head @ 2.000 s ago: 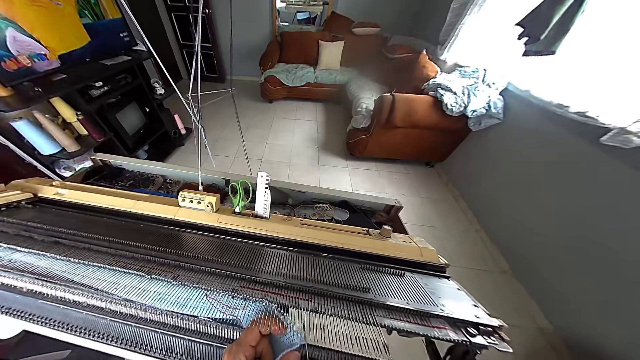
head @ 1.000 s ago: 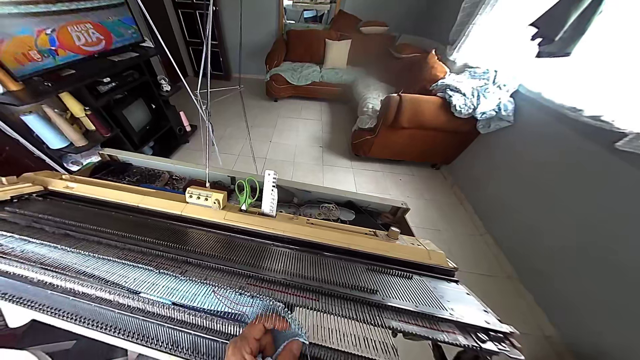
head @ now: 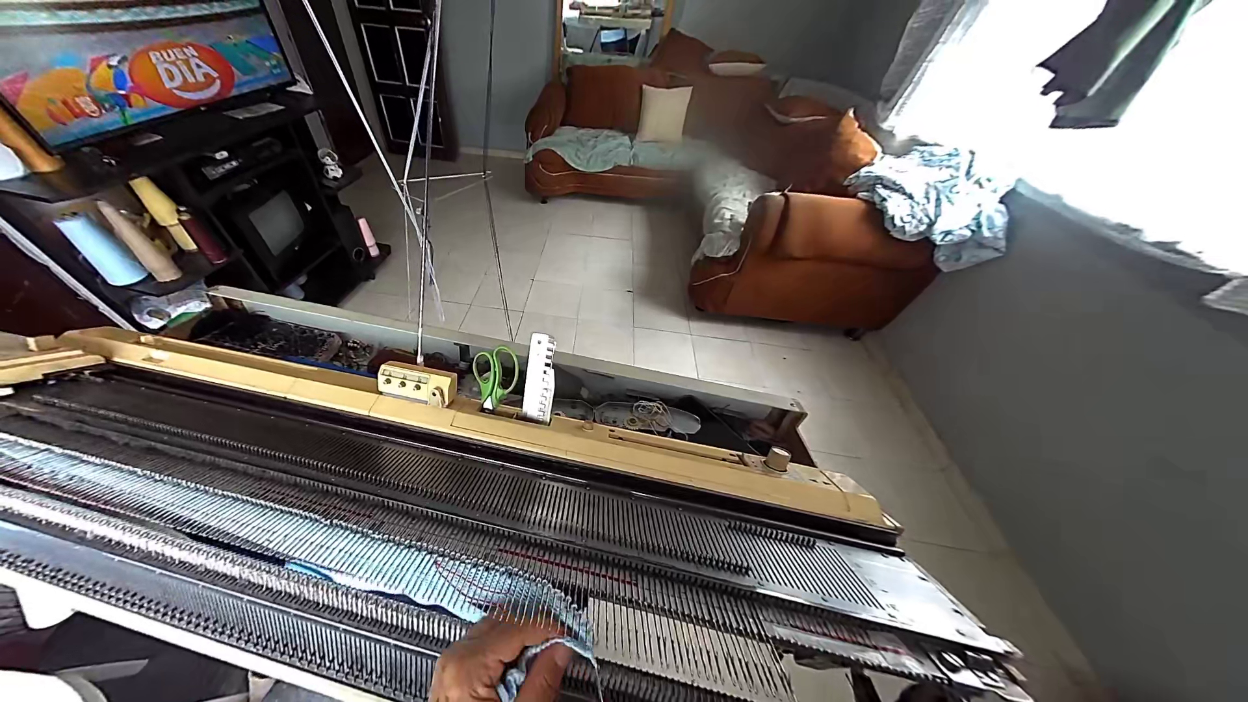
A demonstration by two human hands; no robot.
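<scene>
My left hand (head: 502, 658) is at the bottom centre, its fingers and thumb closed on the right end of a light blue knitted fabric (head: 390, 570). The fabric stretches left along the needle bed of a flat knitting machine (head: 585, 507), its upper edge hanging on the needles. Part of the fabric is bunched between thumb and fingers, and a loose strand hangs beside the thumb. Right of the hand, a row of pale needles (head: 673, 639) bears no fabric. My right hand cannot be made out.
Green-handled scissors (head: 495, 375), a white toothed tool (head: 538, 378) and a cream yarn-tension unit (head: 416, 383) stand along the machine's back rail. Thin yarn-mast rods rise behind. Beyond are a tray of tools and yarn (head: 648, 414), yarn cones (head: 102, 249), a television and brown sofas.
The view has turned a little left, showing more of the television. My left hand stays at the fabric's right end, and its thumb shows more plainly than two seconds ago.
</scene>
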